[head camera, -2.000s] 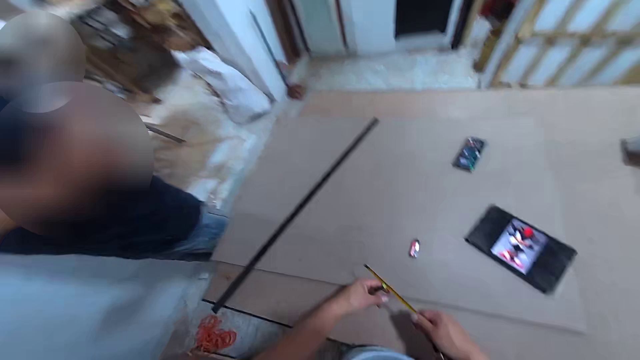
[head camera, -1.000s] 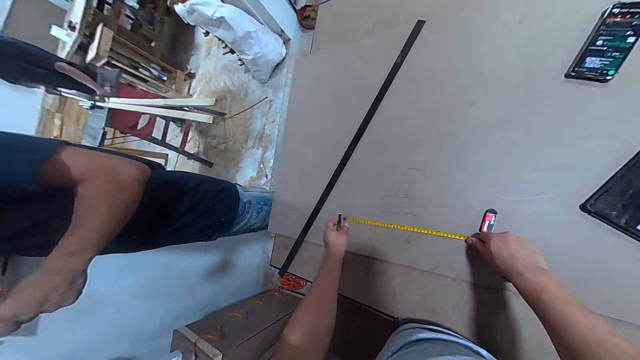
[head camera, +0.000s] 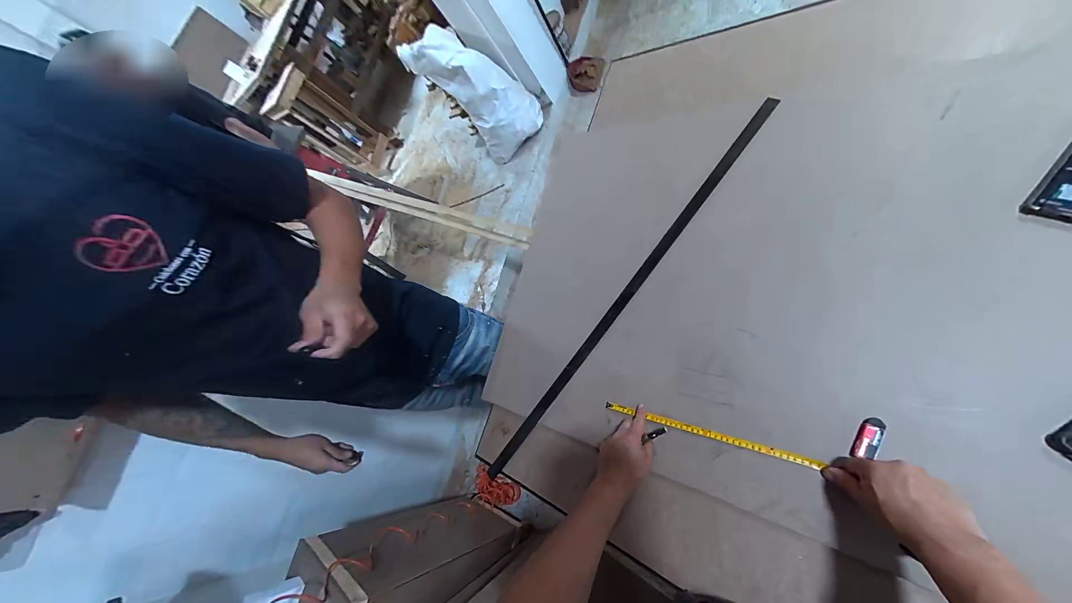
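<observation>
A yellow tape measure blade (head camera: 720, 437) lies drawn out across a large brown board (head camera: 821, 301). My left hand (head camera: 626, 452) holds a small dark marker or pencil (head camera: 654, 435), with a finger on the blade near its hooked end. At the blade's other end, my right hand (head camera: 896, 494) grips it between thumb and fingers; the tape's case is not plainly visible. Just above the right hand is a small red and black cylindrical item (head camera: 868, 439). A long black flat bar (head camera: 632, 285) lies diagonally on the board, left of and above the blade.
A person in a dark shirt (head camera: 243, 293) stands at the left beside the board. An orange cord (head camera: 498, 487) is coiled at the board's lower left corner. A phone (head camera: 1053, 194) and a dark object (head camera: 1062, 439) lie at the right edge. A white sack (head camera: 481, 88) rests on the floor beyond.
My left hand has shifted from the blade's end to a little way along it. The blade was drawn out between two seconds and one second ago. The view has shifted a lot.
</observation>
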